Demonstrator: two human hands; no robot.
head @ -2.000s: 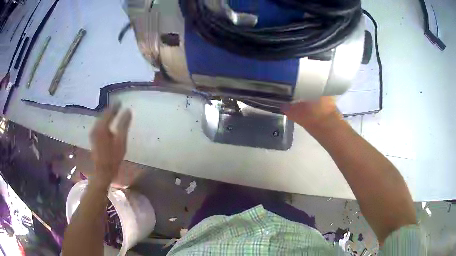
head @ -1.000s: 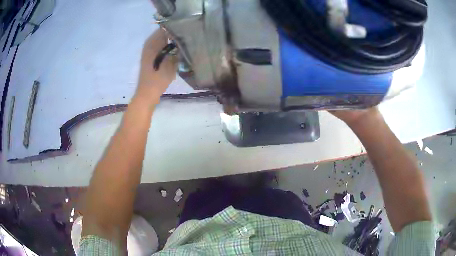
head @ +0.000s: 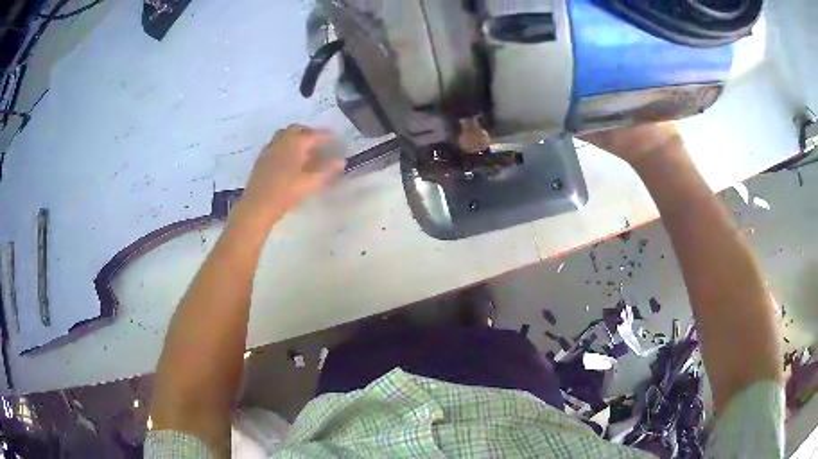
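The straight knife cutting machine (head: 529, 72) fills the upper right, with a silver and blue body and a black cable coil (head: 682, 18). Its grey base plate (head: 511, 197) lies on the table, partly beyond the lay's edge. The paper marker (head: 179, 116) covers the fabric lay, whose dark stepped edge (head: 148, 246) curves to the left. My left hand (head: 296, 170) is blurred, over the lay's edge left of the machine, with its fingers near the paper; its grip is unclear. My right hand (head: 637, 139) is under the motor's rear end, its fingers hidden behind the body.
Two thin sticks (head: 42, 269) lie on the marker at far left. A dark object (head: 164, 13) lies at the top left. The table's front edge (head: 377, 311) runs slantwise before me. Offcuts (head: 664, 394) litter the floor at lower right. Part of a white bucket (head: 260, 430) shows below.
My left hand first rose to the machine's front beside the black lever, then came down to the lay's edge. The machine has shifted right in view, and the table edge now slants more.
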